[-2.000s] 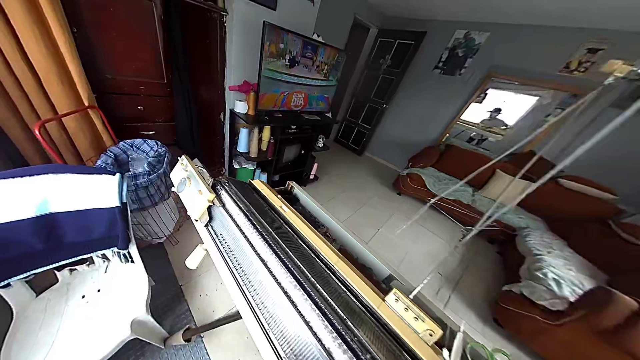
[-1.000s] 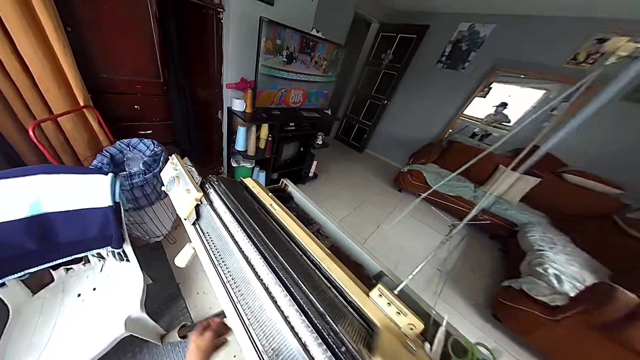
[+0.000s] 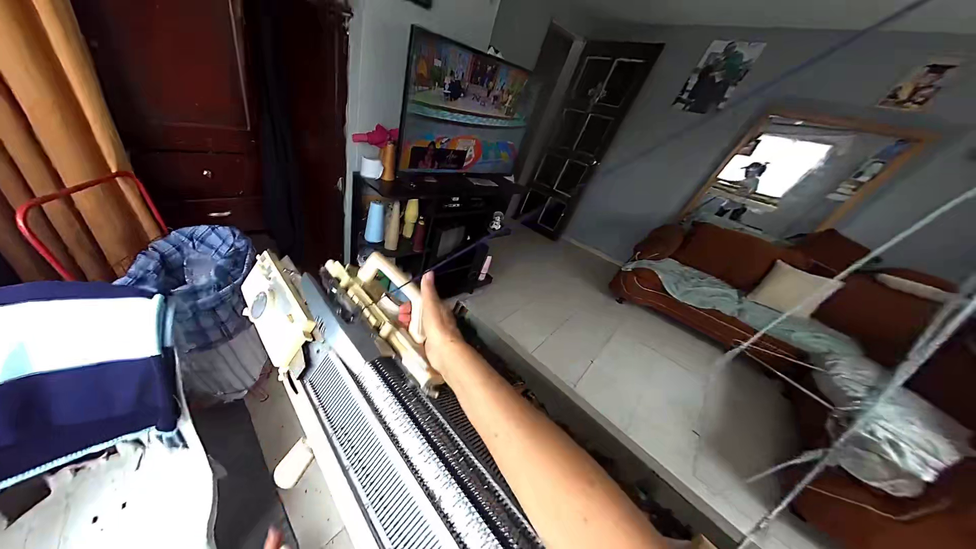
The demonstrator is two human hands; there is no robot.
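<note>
A knitting machine (image 3: 366,450) with long needle beds runs from the bottom centre toward the middle left. My right hand (image 3: 435,316) grips the cream handle of the knitting carriage (image 3: 381,320) near the far end of the beds. A dark strand of yarn (image 3: 465,248) rises from the carriage to the upper right. Left of the carriage sits a cream end piece (image 3: 278,309) with a round knob. Only fingertips of my left hand (image 3: 274,538) show at the bottom edge, below a cream handle (image 3: 293,463); the rest is out of view.
Navy and white knitted fabric (image 3: 84,358) drapes over a white plastic chair (image 3: 130,496) at left. Behind it stand a cloth-lined basket (image 3: 206,305) and a red metal frame (image 3: 76,200). Yarn cones (image 3: 393,225) fill a black stand. Pale yarn strands (image 3: 862,267) cross the right side, before a sofa (image 3: 701,263).
My right hand and forearm have come into view with the carriage at the machine's far end. My left hand, more fully visible a second ago, has dropped lower, mostly out of view.
</note>
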